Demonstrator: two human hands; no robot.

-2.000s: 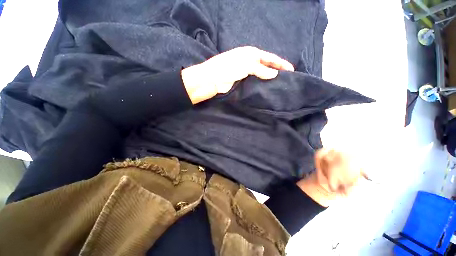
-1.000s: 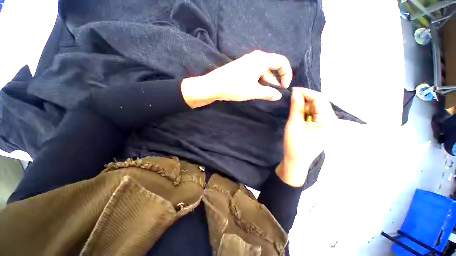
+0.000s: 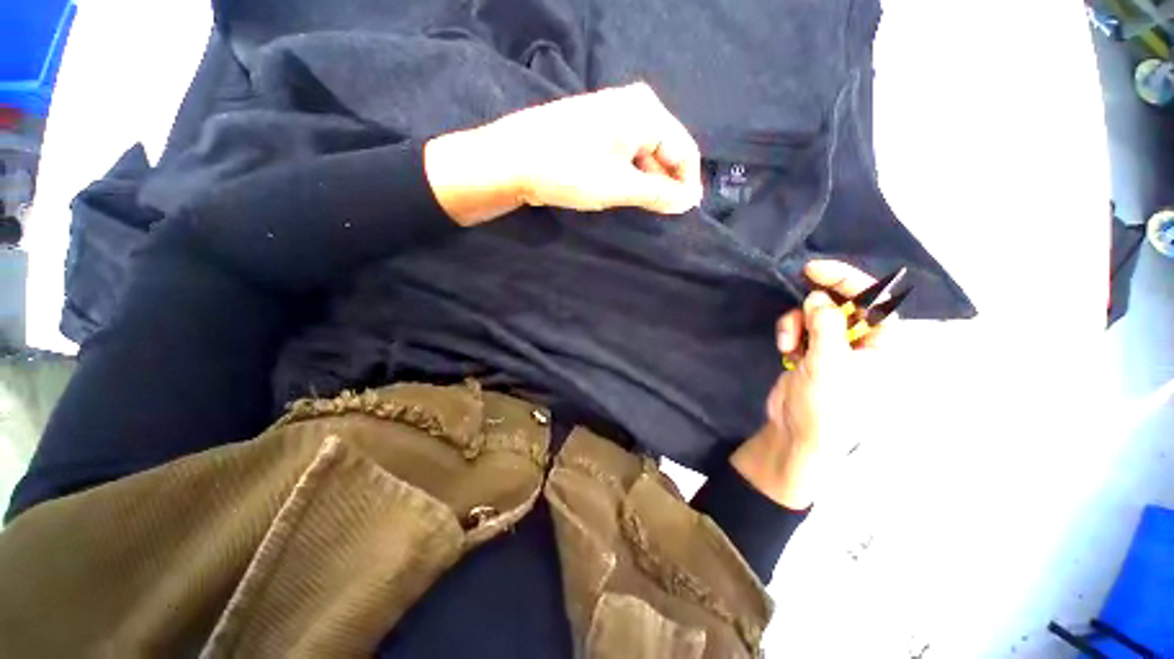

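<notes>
A large dark garment (image 3: 541, 296) lies spread over the white table and against my front. My left hand (image 3: 579, 155) pinches its edge near the middle, with a seam line running from there to my right hand. My right hand (image 3: 818, 373) holds yellow-handled thread snips (image 3: 856, 319), their dark blades apart and pointing up and right. Its thumb and forefinger are also at the garment's edge. A small dark label (image 3: 733, 180) with pale print shows just right of my left hand. A pointed garment corner (image 3: 940, 286) lies beyond the snips.
The white table (image 3: 998, 167) has small dark thread bits (image 3: 860, 547) near its lower right part. A blue bin (image 3: 28, 58) is at the upper left. A blue seat or bin (image 3: 1139, 579) is at the lower right. Wheeled rack parts (image 3: 1155, 80) show at the upper right.
My right hand came in from the right to the garment, then moved slightly right and down from my left hand. The snips' blades and the label now show. The view has shifted slightly.
</notes>
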